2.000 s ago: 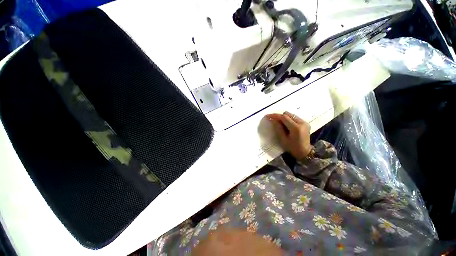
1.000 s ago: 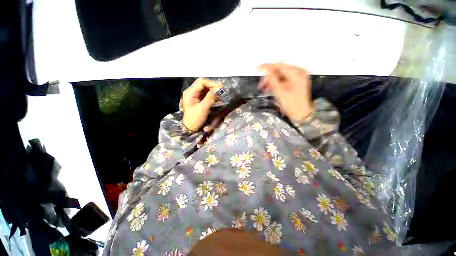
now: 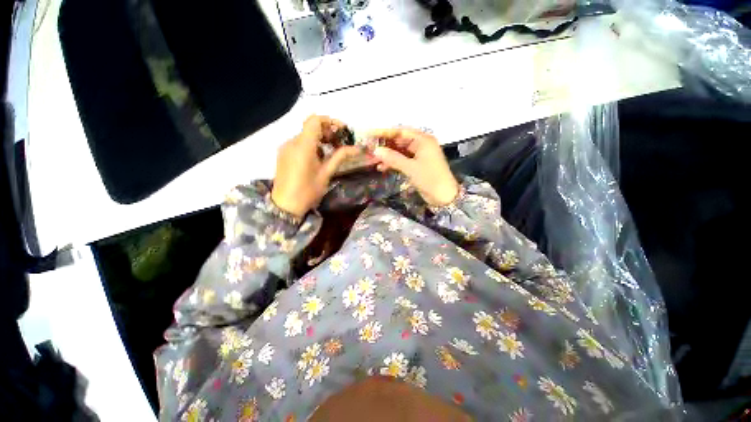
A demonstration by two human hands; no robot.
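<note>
My left hand (image 3: 302, 171) is raised in front of my lap at the table edge, its fingers curled around a small dark metallic part (image 3: 342, 137), perhaps a bobbin case. My right hand (image 3: 420, 165) faces it, thumb and fingertip pinching a tiny shiny part (image 3: 373, 145), perhaps a bobbin. The fingertips nearly meet, and the fingers partly hide both parts. The black mesh panel (image 3: 239, 62) with a camouflage strip (image 3: 170, 86) lies flat on the white table, left of the needle area.
The sewing machine's needle area (image 3: 333, 25) is at the top, cut off by the frame. A black wavy cord (image 3: 502, 33) lies to its right. Crinkled clear plastic (image 3: 593, 198) hangs over the table's right edge (image 3: 642, 78). Dark pieces (image 3: 53, 387) lie at lower left.
My right hand has moved from the table to the left hand, and both now work close together on small parts. The view tilted down, then partly back up; the mesh panel has stayed on the table.
</note>
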